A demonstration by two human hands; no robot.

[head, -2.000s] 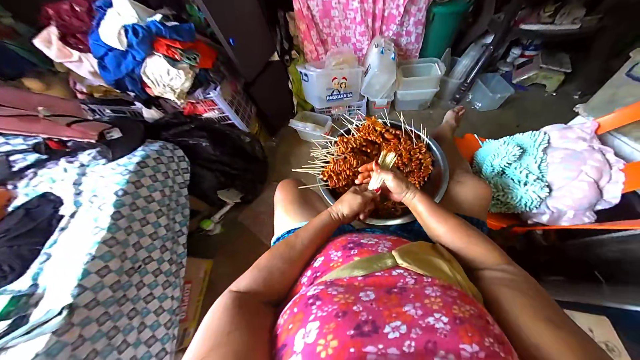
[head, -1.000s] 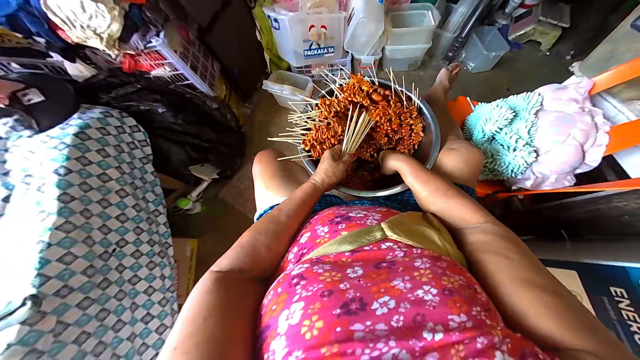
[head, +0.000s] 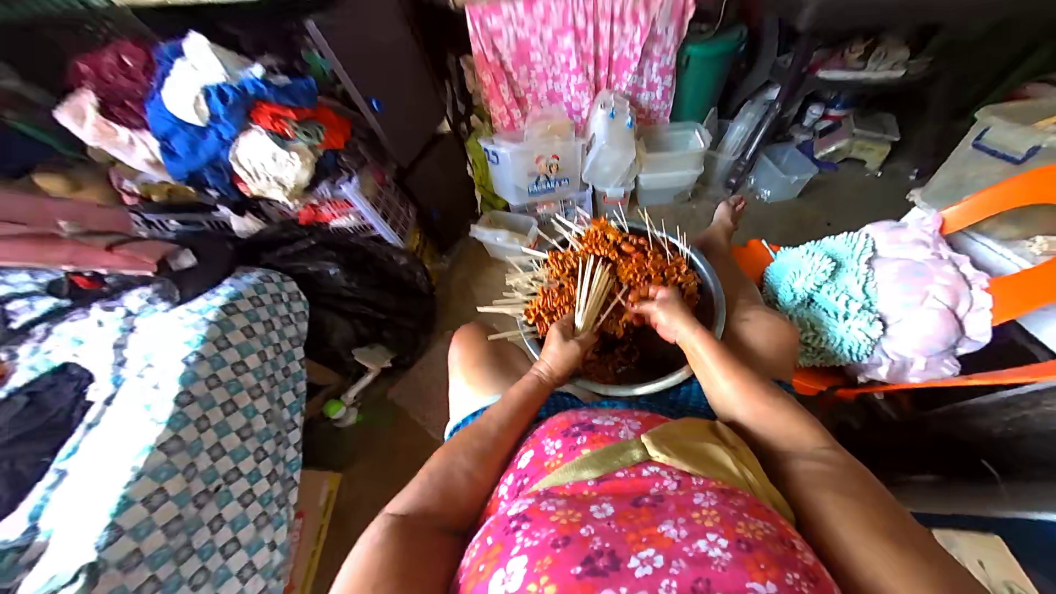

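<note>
A round metal basin (head: 716, 330) lies between my legs, filled with skewered meat pieces (head: 615, 247) in reddish-orange sauce. Many pale stick ends point outward over its left and far rims. My left hand (head: 565, 351) grips a bundle of bare bamboo skewers (head: 591, 293), tips upward, above the near left part of the basin. Just right of the bundle, my right hand (head: 662, 312) has its fingers closed near a single thin stick (head: 612, 305) that slants toward the bundle. Dark sauce and loose pieces show below my hands; what the right fingertips pinch is partly hidden.
Clear plastic containers (head: 672, 153) stand beyond the basin, with a small open tub (head: 505, 231) close to its far left. An orange chair (head: 1019, 293) with a cushion is at right. A black plastic bag (head: 346, 289) and a checkered cloth-covered surface (head: 223, 396) are at left.
My right hand has risen from low in the basin to beside the skewer bundle, which my left hand still holds. The view has shifted.
</note>
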